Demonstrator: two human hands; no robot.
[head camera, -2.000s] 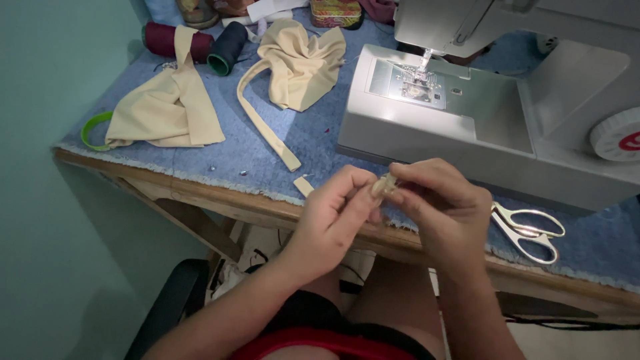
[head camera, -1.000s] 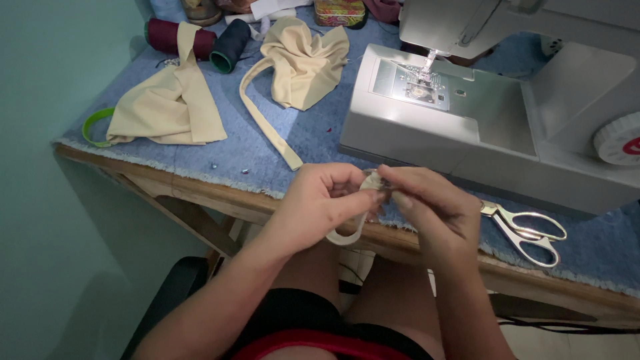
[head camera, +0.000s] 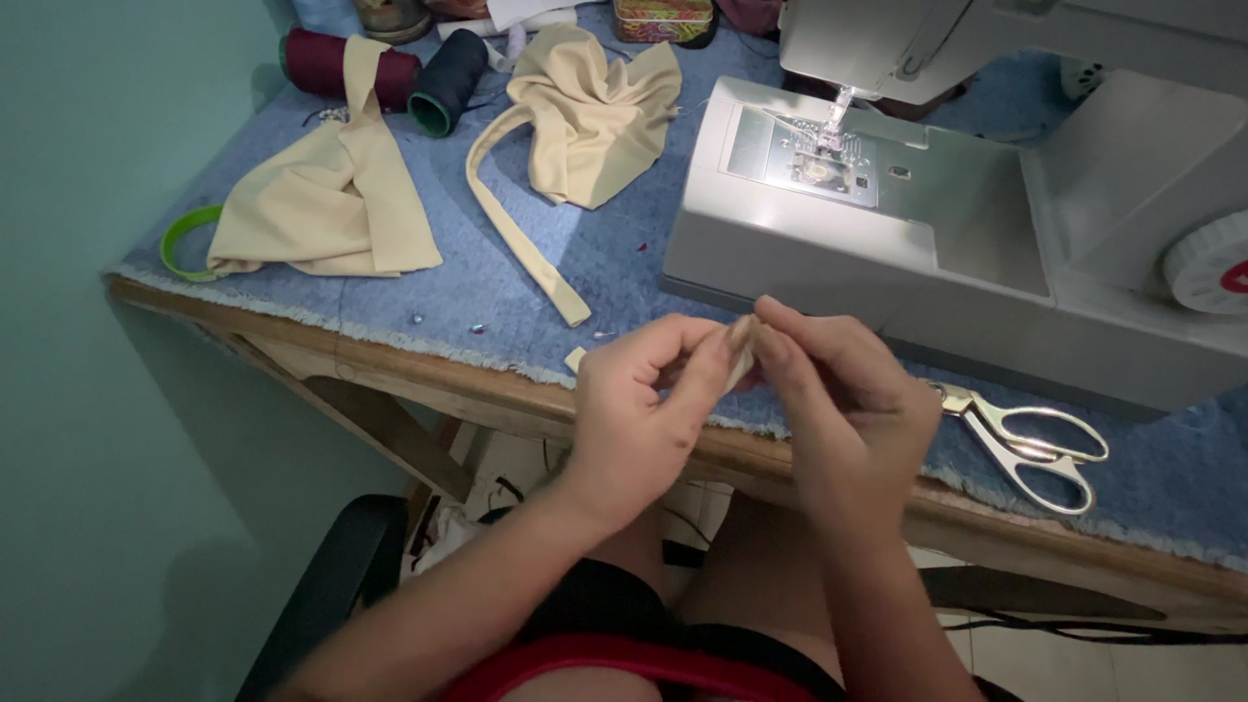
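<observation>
My left hand (head camera: 648, 414) and my right hand (head camera: 848, 409) meet over the table's front edge, pinching a small cream fabric piece (head camera: 741, 369) between thumbs and fingers. Most of that piece is hidden by the fingers. A cream fabric strip (head camera: 522, 249) runs from a gathered cream cloth (head camera: 600, 122) towards my left hand. Beside that hand lies a small cream scrap end (head camera: 575, 359). Gold-coloured scissors (head camera: 1033, 444) rest on the denim cover to the right of my right hand. Behind both hands stands a white sewing machine (head camera: 829, 234) with its lamp lit.
Folded cream fabric (head camera: 327, 210) lies at the left by a green ring (head camera: 180, 239). Maroon (head camera: 322, 70) and dark (head camera: 448, 83) thread spools, a patterned tin (head camera: 663, 18) and small pins (head camera: 478, 329) are on the denim-covered table (head camera: 390, 312). A black chair armrest (head camera: 336, 585) is at lower left.
One second ago a pale loop hung below my fingers; now only a small part of the fabric shows between them. The fingertips have shifted their hold.
</observation>
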